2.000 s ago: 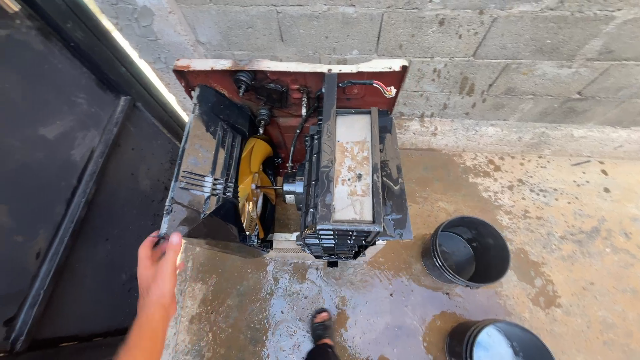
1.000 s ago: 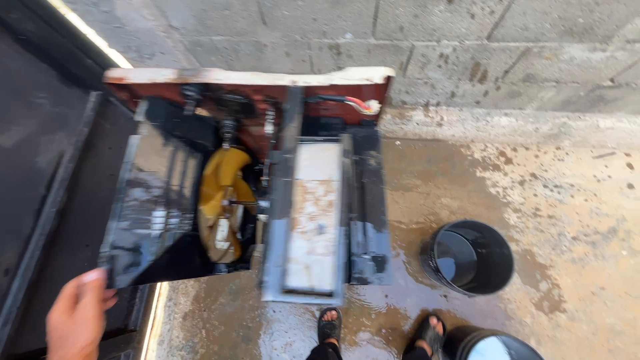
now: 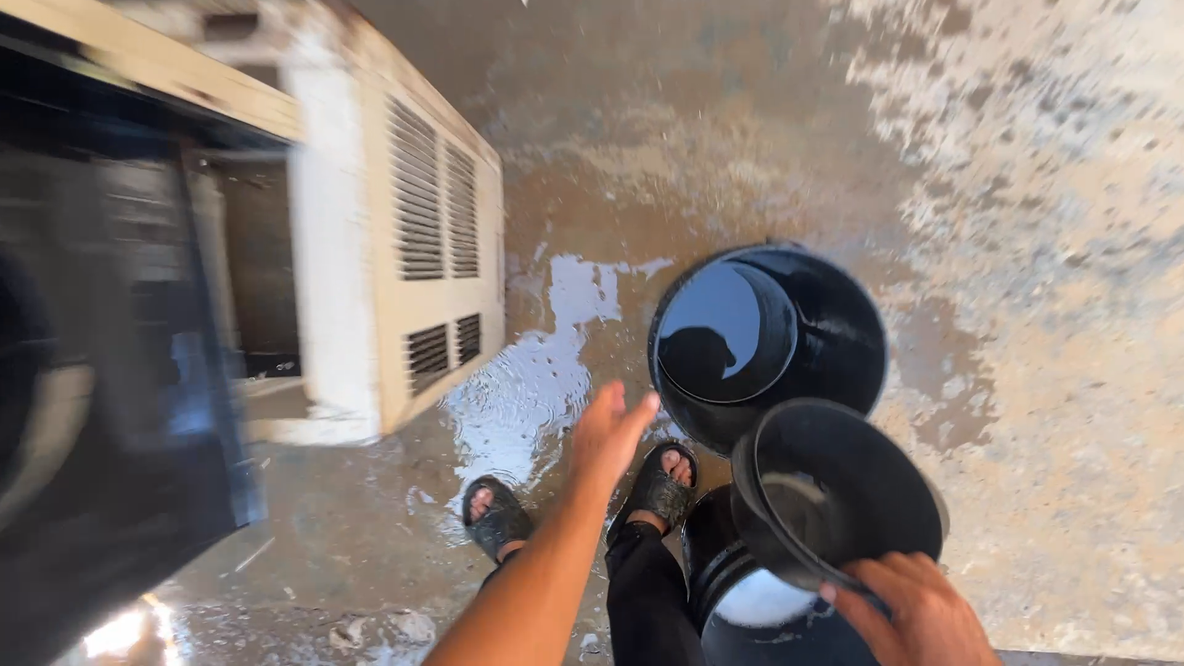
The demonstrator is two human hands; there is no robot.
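My right hand (image 3: 911,606) grips the rim of a small black bucket (image 3: 837,481), tilted, with a little liquid or residue at its bottom. It hangs partly over a black bucket with foamy water (image 3: 763,601). My left hand (image 3: 610,430) holds nothing, fingers spread, just left of a larger black bucket of water (image 3: 832,370) that reflects light and a dark shape. At the left stands a cream metal housing with louvred vents (image 3: 439,250), and nearer to me a blurred dark part of the appliance (image 3: 120,370).
My feet in black sandals (image 3: 666,481) stand on wet concrete (image 3: 684,176), between the appliance and the buckets. A shallow puddle (image 3: 527,398) spreads beside the vented housing.
My left hand has let go of the appliance's dark panel edge and moved right, toward the buckets. My right hand, unseen before, now holds a small bucket. The view has swung down and right.
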